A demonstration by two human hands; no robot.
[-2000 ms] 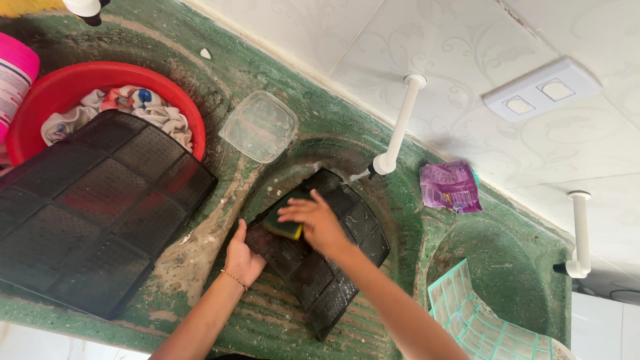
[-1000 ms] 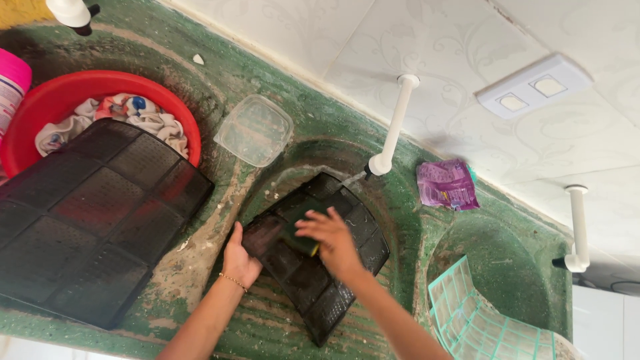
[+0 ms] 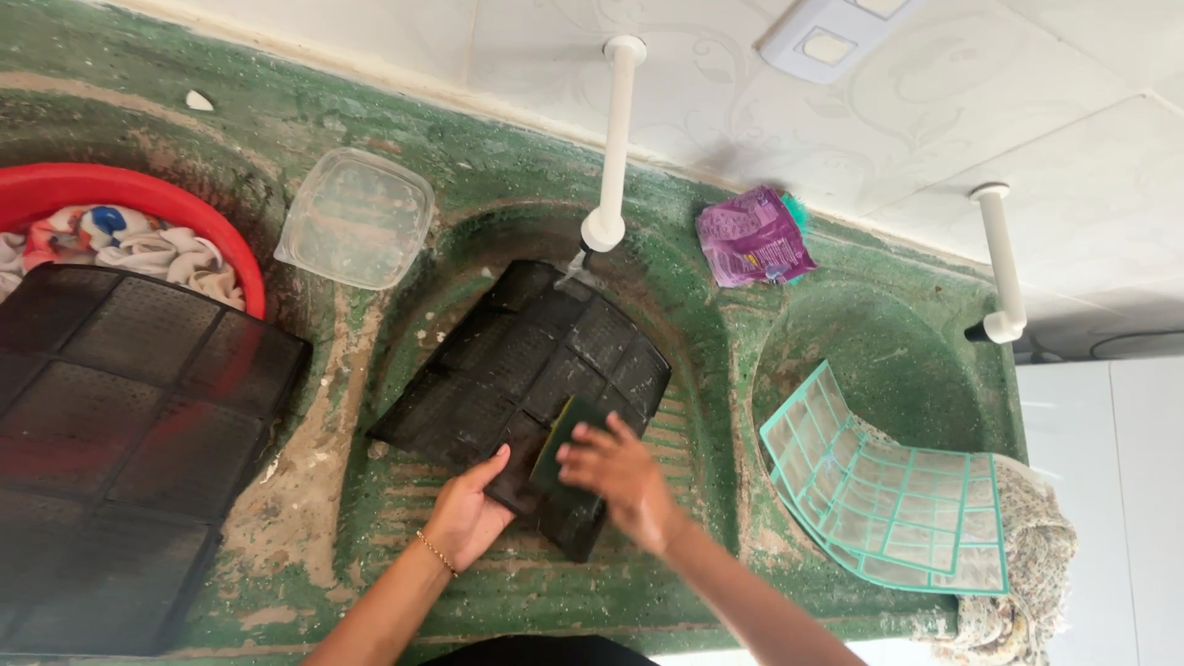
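Observation:
A black mesh filter panel (image 3: 546, 356), wet and slightly bowed, lies tilted in the middle basin of a green sink. My left hand (image 3: 470, 518) grips its lower left edge, thumb on top and fingers underneath. Under the spread fingers of my right hand (image 3: 618, 476) is a scouring sponge (image 3: 566, 453), its dark green side up with a thin yellow edge showing, pressed flat on the panel's lower part. From the white pipe tap (image 3: 610, 157), water runs onto the panel's top edge.
At left, a larger black mesh panel (image 3: 120, 435) leans over a red basin (image 3: 222, 222) of cloths. A clear plastic container (image 3: 356, 217) and a purple packet (image 3: 754, 238) rest on the ledge. Teal-framed filters (image 3: 893, 509) lie in the right basin beside a speckled cloth (image 3: 1027, 546).
My right hand has moved down the panel with the sponge, toward its lower edge. My left hand still holds the panel. The view has shifted closer.

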